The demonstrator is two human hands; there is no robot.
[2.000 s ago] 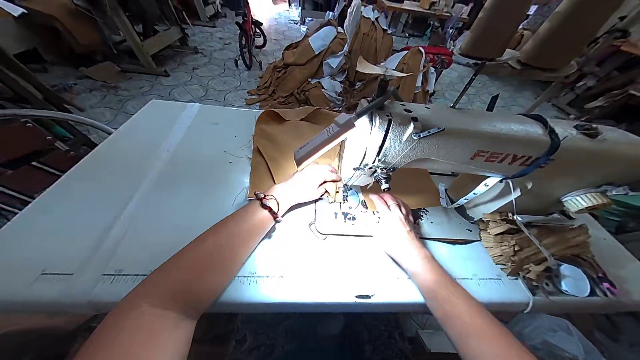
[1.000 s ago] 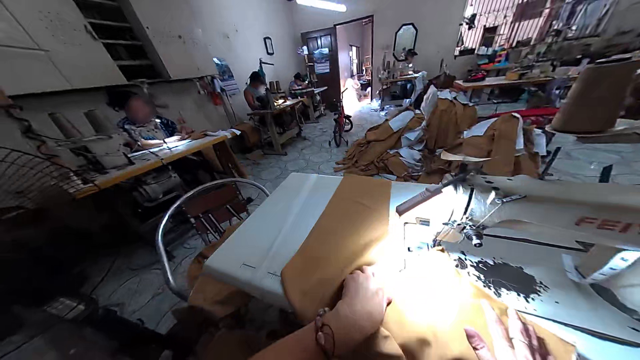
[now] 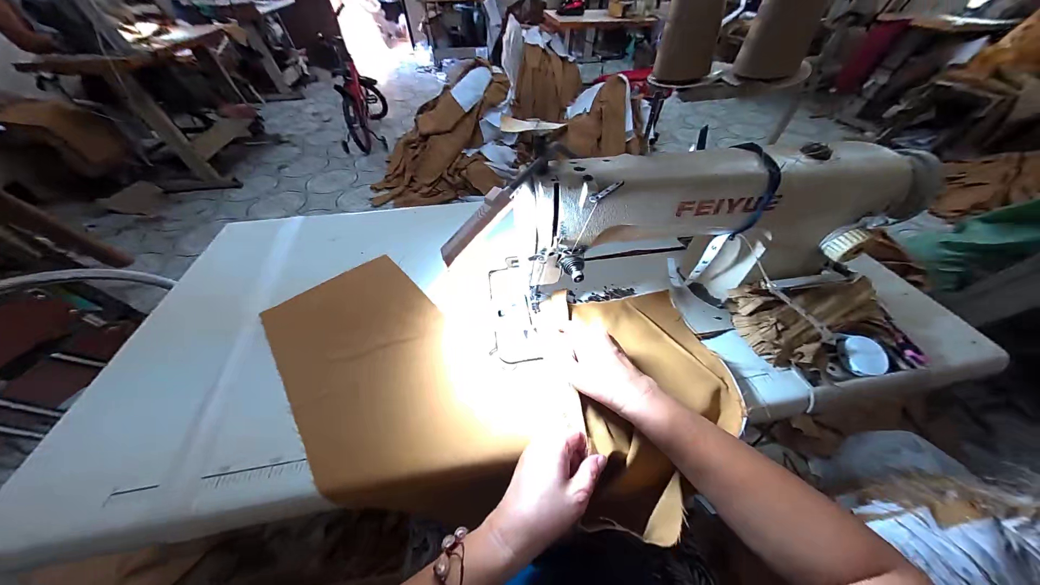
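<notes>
A brown fabric piece [image 3: 366, 390] lies over the white sewing table's front edge, its right part beside the needle area of a Feiyue industrial sewing machine [image 3: 691, 195]. My left hand [image 3: 548, 479] pinches the fabric's edge between thumb and fingers, nearer to me than the needle. Flat on the cloth just right of the needle and presser foot [image 3: 534, 301], my right hand [image 3: 605, 370] presses near the seam edge. More brown cloth [image 3: 674, 349] bunches under and right of that hand. The machine lamp's glare washes out the cloth between needle and hands.
Brown fabric strips [image 3: 800, 321] and a round metal-looking item [image 3: 863, 356] lie at the table's right. Two large thread cones [image 3: 691, 41] stand behind the machine. A heap of cut brown fabric [image 3: 455, 138] and a small red bicycle [image 3: 355, 101] are on the floor beyond. A chair's metal rail [image 3: 81, 276] is at left.
The view has swung back down to the machine. My left hand now pinches the cloth edge in front of the needle, and my right hand has moved left, close to the needle.
</notes>
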